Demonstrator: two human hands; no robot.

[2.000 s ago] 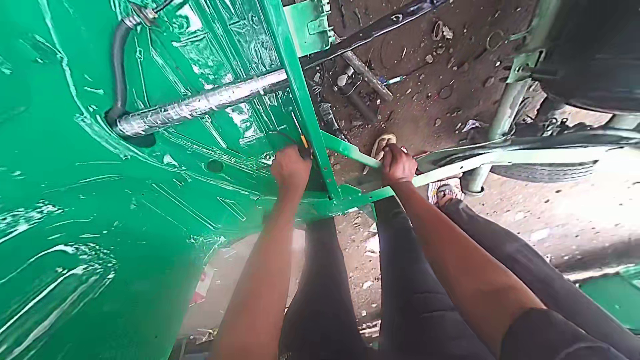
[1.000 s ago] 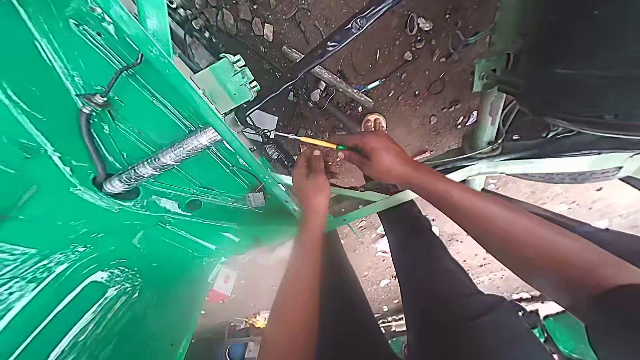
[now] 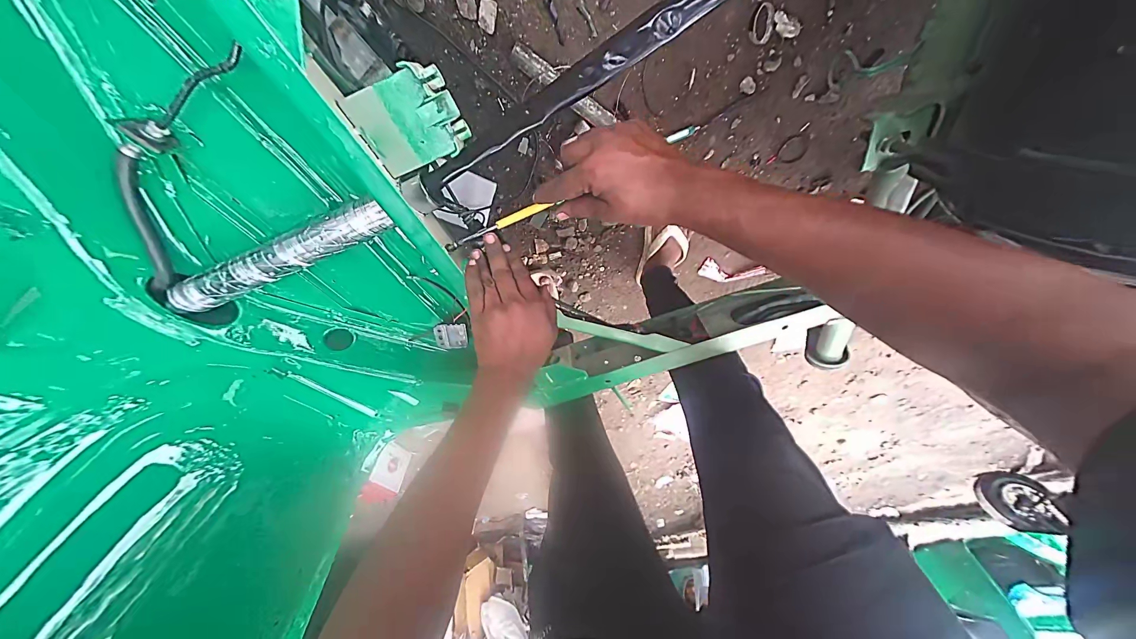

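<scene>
My right hand [image 3: 621, 176] grips a screwdriver with a yellow handle [image 3: 524, 215], its shaft pointing left toward the edge of a green painted metal body panel [image 3: 293, 390]. Below the shaft, my left hand [image 3: 510, 315] lies against the panel's edge, fingers extended and close to the shaft; whether they touch it I cannot tell. A green-painted bracket [image 3: 408, 120] is fixed on the edge above the screwdriver tip. Near my left wrist a small grey connector [image 3: 451, 335] hangs on thin wires. What the tip meets is too small to tell.
A foil-wrapped pipe [image 3: 280, 257] and a black hose [image 3: 138, 209] stand out from the panel. A black-wrapped bar [image 3: 577, 89] crosses above my hands. A pale green frame rail [image 3: 692, 355] runs across my legs. Stones and debris lie on the dirt ground [image 3: 799, 53].
My right hand has left the frame rail and now holds the screwdriver up by the panel edge. My left hand has opened out, its fingers now extended below the shaft.
</scene>
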